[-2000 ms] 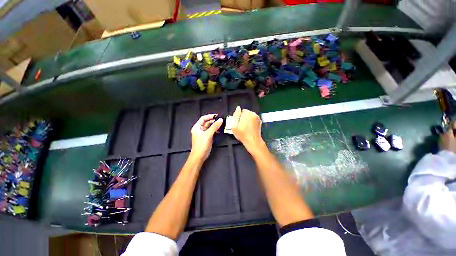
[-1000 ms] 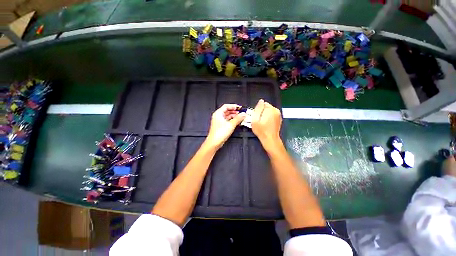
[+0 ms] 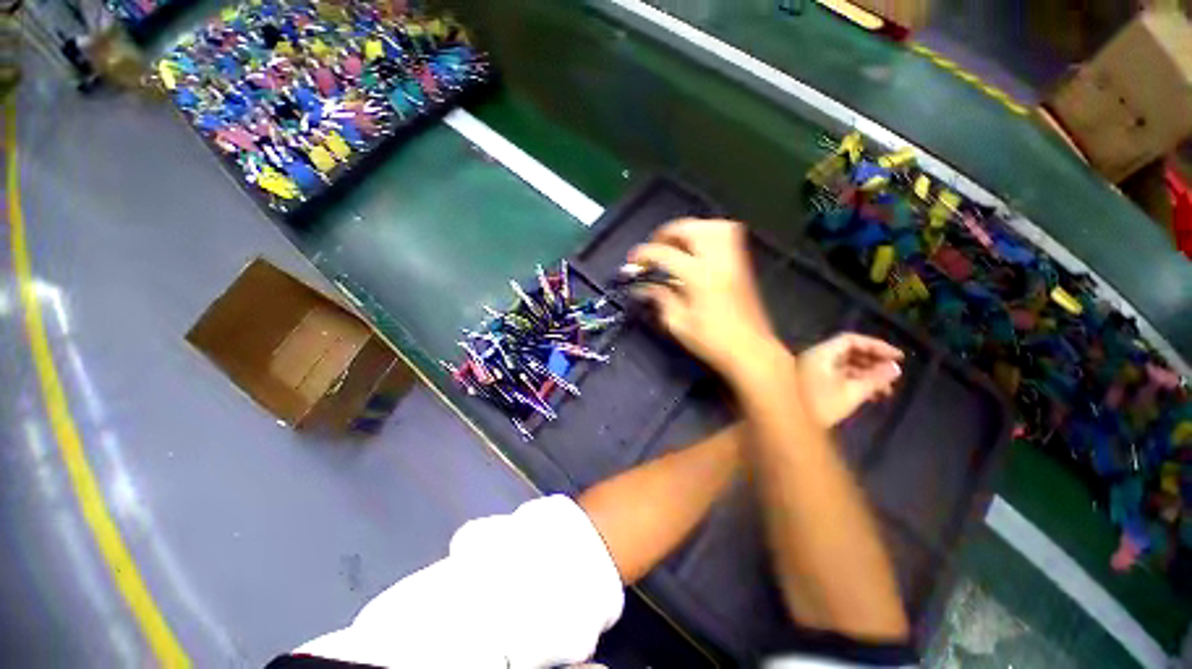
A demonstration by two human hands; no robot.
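Observation:
My right hand [image 3: 695,290] is over the upper left part of the black compartment tray [image 3: 630,405], with a small dark housing [image 3: 650,277] at its fingertips; any clip on it is too blurred to tell. It is just beside the clipped units [image 3: 536,350], which stand packed at the tray's near left edge with silver handles up. My left hand [image 3: 852,375] is over the tray's middle, fingers curled apart, seemingly empty. My right forearm crosses over the left one.
A loose heap of coloured binder clips [image 3: 954,255] lies beyond the tray. A filled tray of clips [image 3: 320,98] is further left on the bench. An open cardboard box [image 3: 307,346] is below the bench edge; another box [image 3: 1131,98] is at the upper right.
The view has turned left. My hands have parted; my right hand has crossed over my left arm towards the clipped units with the dark piece. My left hand has let go.

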